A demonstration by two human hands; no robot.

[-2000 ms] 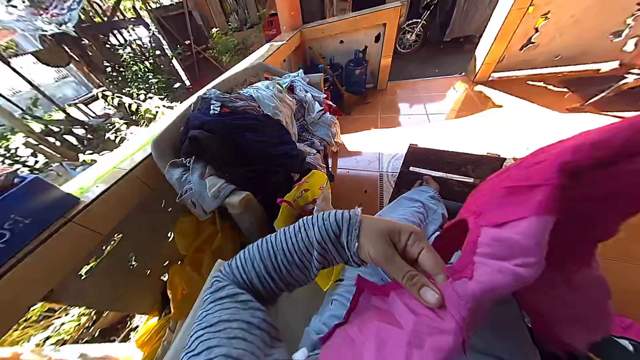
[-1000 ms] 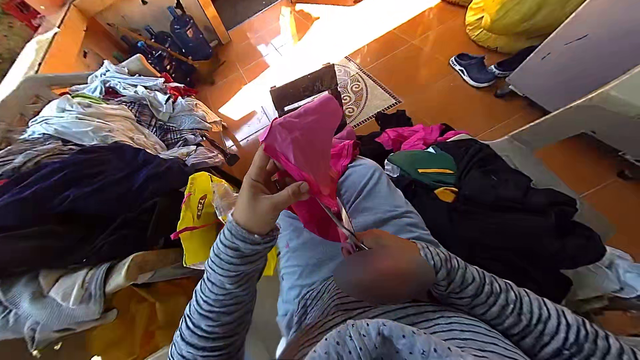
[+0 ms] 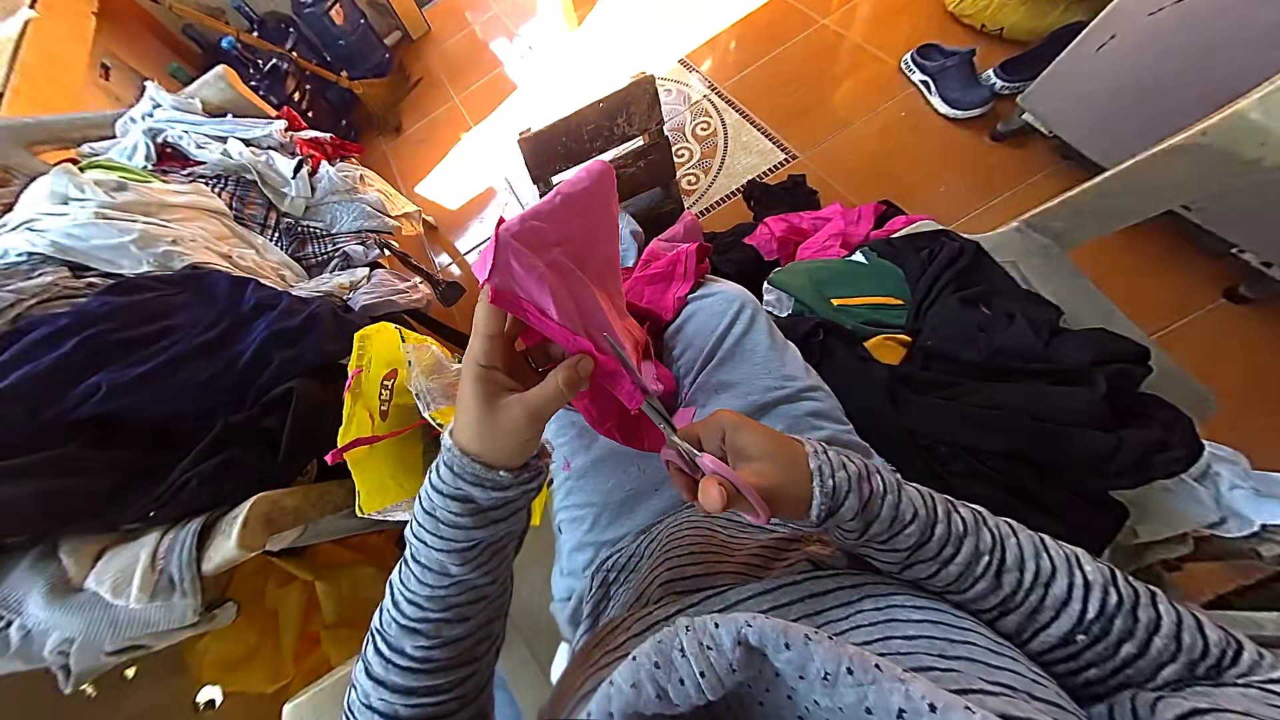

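My left hand (image 3: 515,385) grips a piece of pink fabric (image 3: 565,250) by its lower left edge, thumb in front, and holds it up over my lap. In my right hand (image 3: 745,465) is a pair of scissors with pink handles (image 3: 735,487). The scissor blades lie at the fabric's right edge, just right of my left thumb, pointing up and left. More of the pink cloth hangs behind the blades over my knee in light blue trousers (image 3: 760,370).
Piled clothes (image 3: 130,220) and a yellow plastic bag (image 3: 385,420) lie at left. At right are black garments (image 3: 1010,400) with a green piece (image 3: 850,285). Ahead are a dark wooden stool (image 3: 600,130) and, on the tiles, navy clogs (image 3: 945,80). Large blue bottles (image 3: 340,35) stand upper left.
Two seconds ago one hand held the pink cloth out at the right, with no scissors in sight. Both hands are now together over the lap, scissors at the fabric. The view has turned downward.
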